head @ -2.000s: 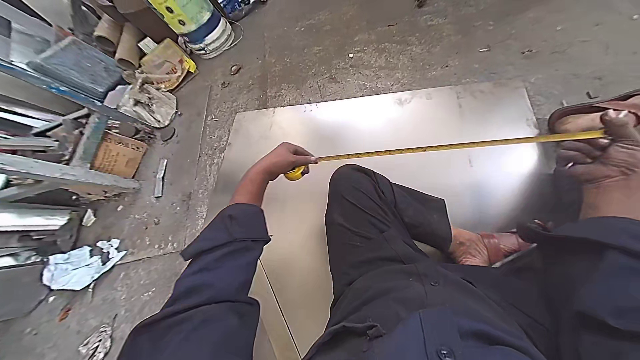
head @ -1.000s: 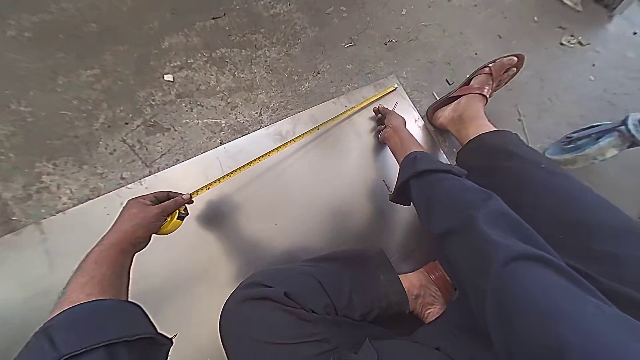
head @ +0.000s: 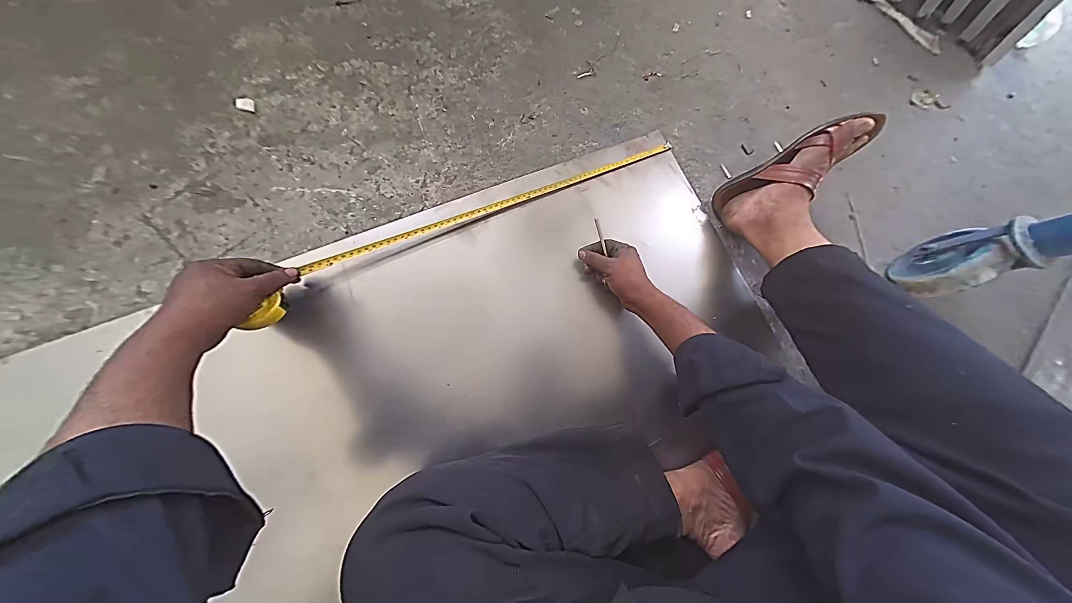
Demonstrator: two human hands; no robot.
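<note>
A sheet of shiny metal (head: 502, 335) lies flat on the floor beneath me. My left hand (head: 222, 293) grips a yellow tape measure (head: 266, 311), thumb and finger at the mouth of its case. From there the extended yellow blade (head: 486, 209) runs along the sheet's far edge to its upper right corner, where the blade's end rests. Over the right part of the sheet, below the blade, my right hand (head: 618, 270) holds a thin rod-like marking tool (head: 600, 234) between thumb and fingers, its end pointing up. What the tool's lower end is like is hidden by the fingers.
My sandaled foot (head: 787, 184) stands at the sheet's right edge; the other foot (head: 712, 507) is on the sheet under my folded leg. A blue pipe-like object with a worn, flattened end (head: 963, 255) lies at the right. A slatted object (head: 971, 21) stands at upper right on the concrete floor (head: 419, 84).
My right hand has let go of the tape's end, which it held two seconds ago, and has moved from near the corner toward the sheet's middle. The view has shifted strongly.
</note>
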